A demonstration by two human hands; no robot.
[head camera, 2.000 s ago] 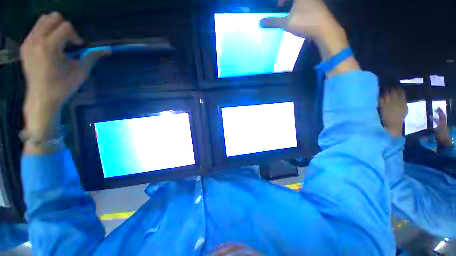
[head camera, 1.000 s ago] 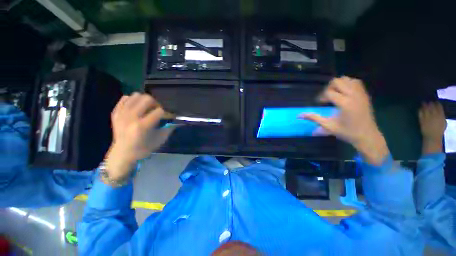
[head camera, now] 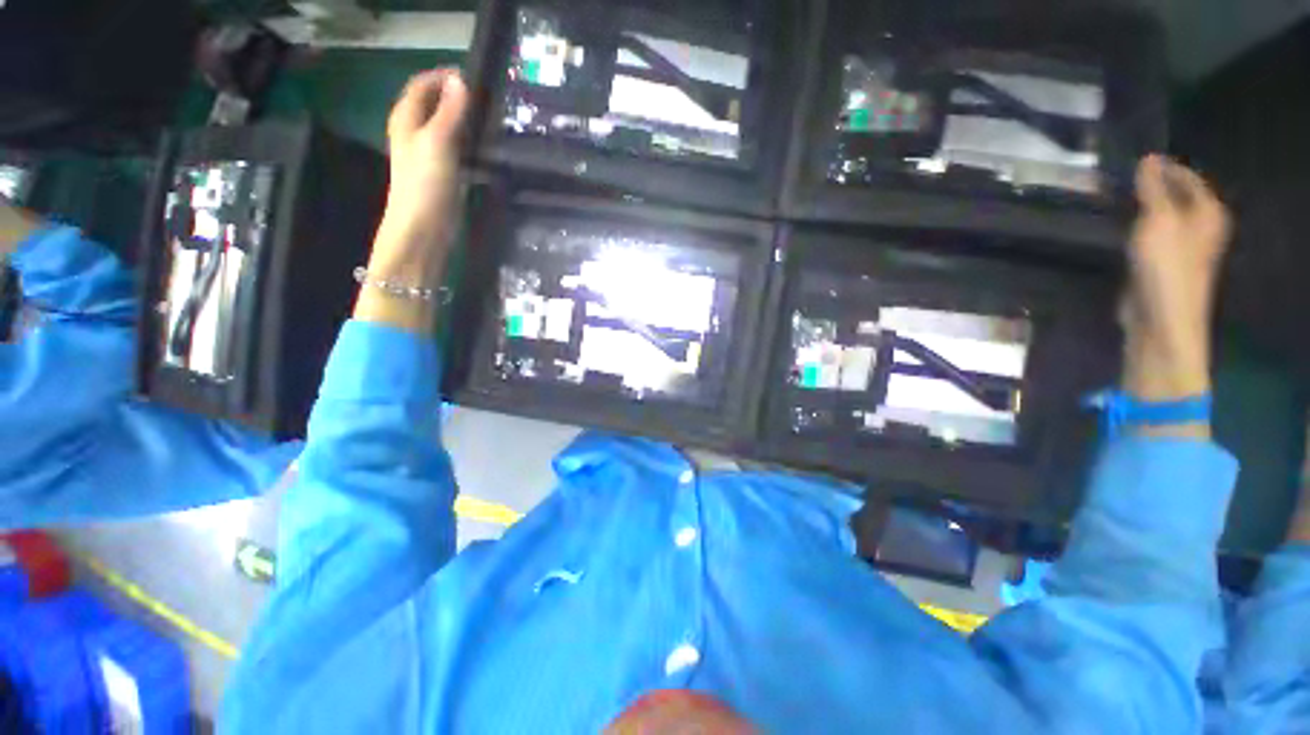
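Note:
A black four-pocket tray [head camera: 777,230] lies in front of me, slightly tilted in view. Each pocket holds an open-back tablet assembly with silver-white areas, a black ribbon cable and a small green part; one is at the lower left [head camera: 611,309], another at the lower right [head camera: 912,371]. Glare covers part of the lower left one. My left hand [head camera: 427,151] is closed around the tray's left edge, its fingers partly hidden. My right hand [head camera: 1178,266] grips the right edge, fingertips at the upper right side.
A tall stack of black trays [head camera: 280,287] stands at the left with an open-back assembly on top. A small black device [head camera: 922,543] is at the bench edge near my waist. Another worker's blue sleeve [head camera: 86,417] is at the left. A blue bin [head camera: 101,646] is at the lower left.
The two tablets my hands held tilted over the near pockets now lie back up in them. Both hands have moved outward to the tray's sides and hold it.

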